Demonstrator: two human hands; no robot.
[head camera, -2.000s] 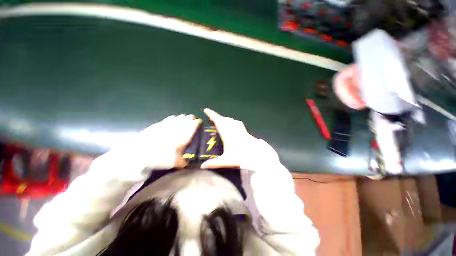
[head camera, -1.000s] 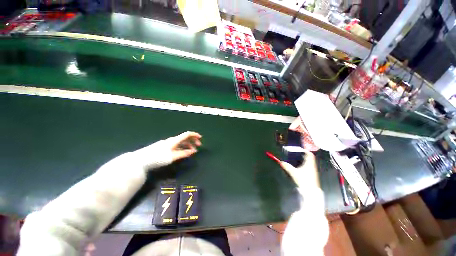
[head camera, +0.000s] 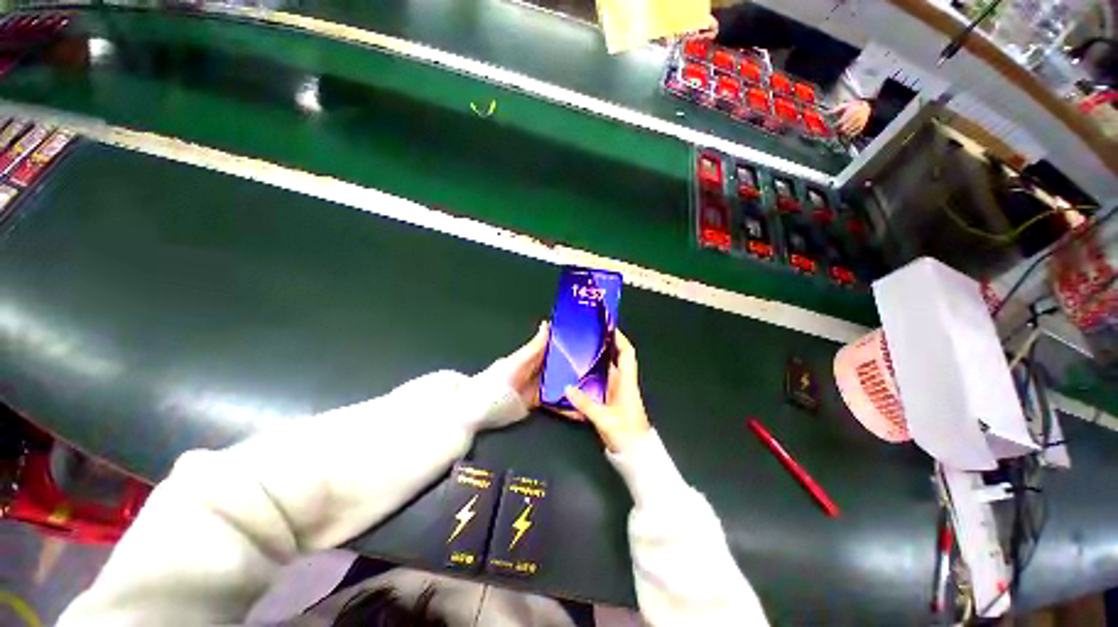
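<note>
A smartphone (head camera: 580, 337) with a lit blue-purple screen showing a clock is held above the green bench. My left hand (head camera: 528, 371) grips its lower left side. My right hand (head camera: 616, 398) grips its right side, with the thumb on the lower screen. Two black batteries with yellow lightning bolts, one on the left (head camera: 465, 519) and one on the right (head camera: 520, 524), lie side by side near the front edge of the bench.
At right lie a red pen (head camera: 794, 468), a small black battery (head camera: 803, 382), a pink slatted fan (head camera: 870, 385) and a white box (head camera: 953, 364) with cables. Handset trays stand beyond the pale strip (head camera: 785, 249) and at far left (head camera: 27, 159). Another person's hand (head camera: 852, 118) is at upper right.
The smartphone that lay at right is now between both hands in front of me, its screen lit. The view has shifted. The two batteries, earlier between my hands, remain on the bench.
</note>
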